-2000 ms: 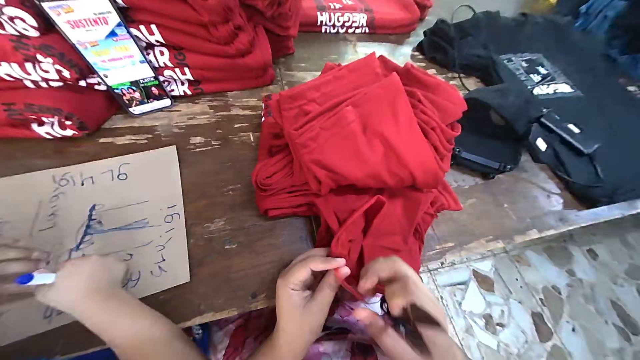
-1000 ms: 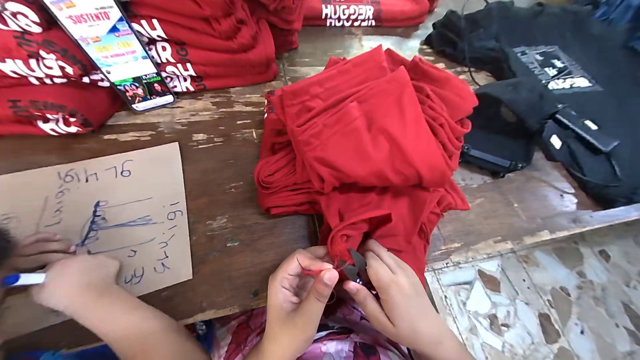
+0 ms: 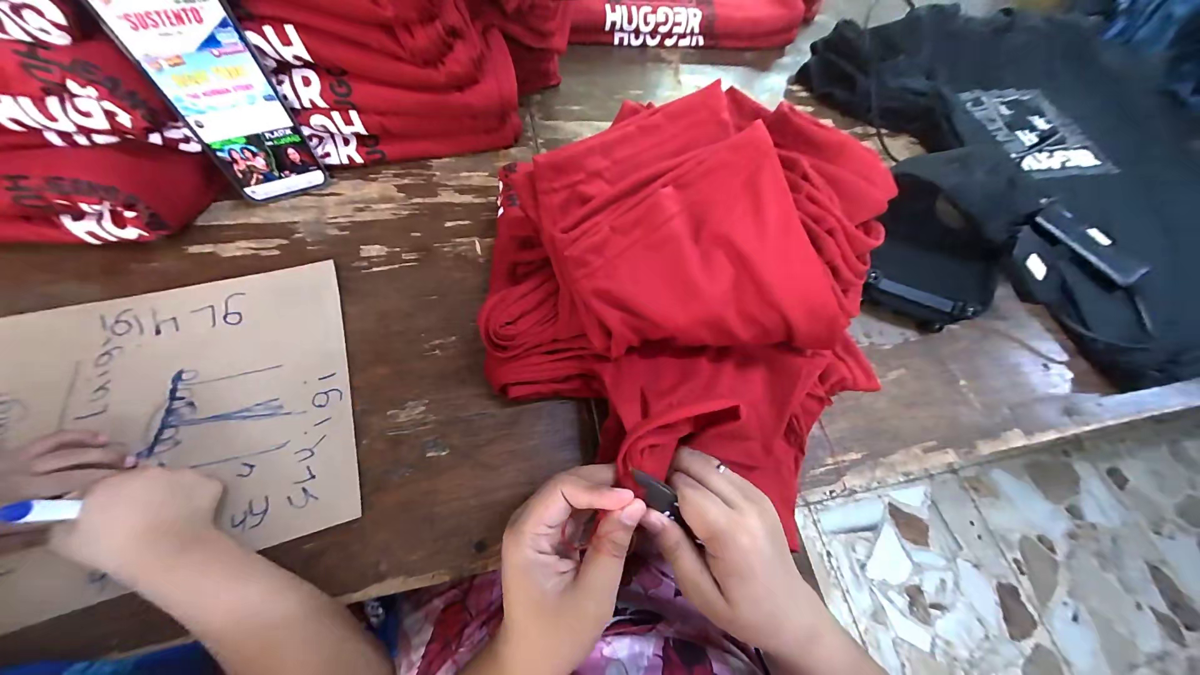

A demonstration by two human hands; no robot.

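My left hand pinches an edge of red fabric between thumb and fingertips, just below a curled red fabric strip. My right hand, with a ring on one finger, holds a small dark cutting tool, probably thread snips, its dark blade pointing up-left beside the pinched cloth. Most of the tool is hidden in the palm. The strip belongs to or lies on a red garment hanging toward me from under a stack of folded red garments on the wooden table.
Another person's hands with a blue-tipped pen rest on handwritten cardboard at left. A lit phone leans on folded red printed shirts. A black garment, black cap-like item and black case lie at right.
My hands have come together around the fabric edge, and the dark tool shows more clearly between them than two seconds ago. The other person's pen hand has shifted slightly left.
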